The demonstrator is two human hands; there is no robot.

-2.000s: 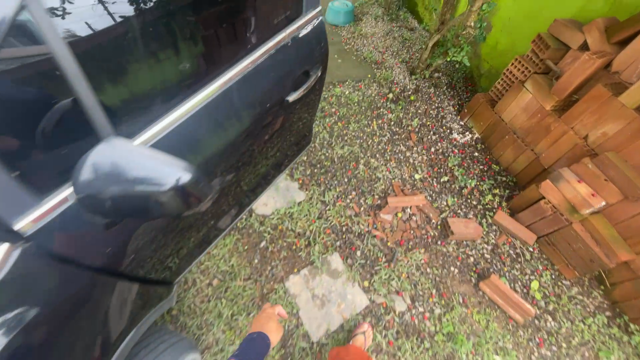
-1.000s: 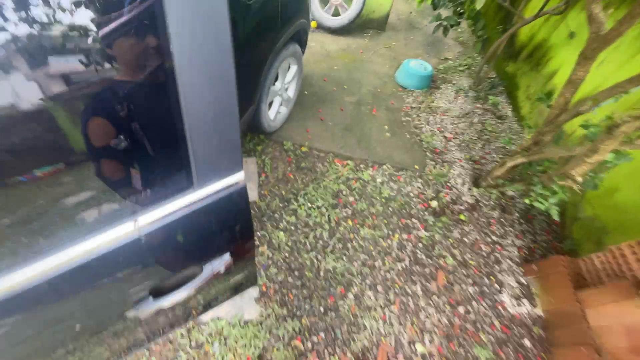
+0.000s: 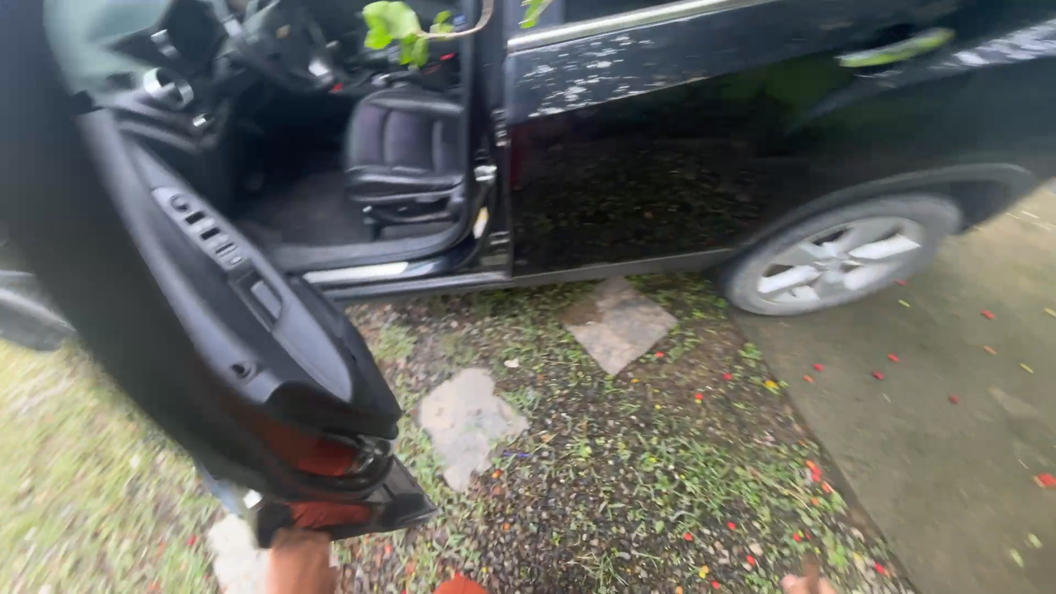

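The front door of a dark car (image 3: 272,330) stands open at the left, its inner panel, switches and armrest showing. What looks like my left hand (image 3: 302,563) is at the bottom edge of the view, against the door's outer edge; its fingers are not clear. Part of my right hand (image 3: 808,582) shows at the bottom right, over grass and gravel, blurred and cut off by the frame. Whether it holds anything cannot be told. Beyond the door are a dark front seat (image 3: 404,157), a steering wheel (image 3: 280,49) and the door sill (image 3: 355,272).
Flat paving stones (image 3: 470,425) lie in the grass and gravel beside the car. The shut rear door (image 3: 627,181) and rear wheel (image 3: 833,260) are at the right, next to a concrete slab (image 3: 924,429) with scattered red bits. A leafy twig (image 3: 404,29) hangs at the top.
The view has swung widely. The front door now stands open with the cabin showing; in the earliest frame a car door's outer side was seen, and one hand was over the grass.
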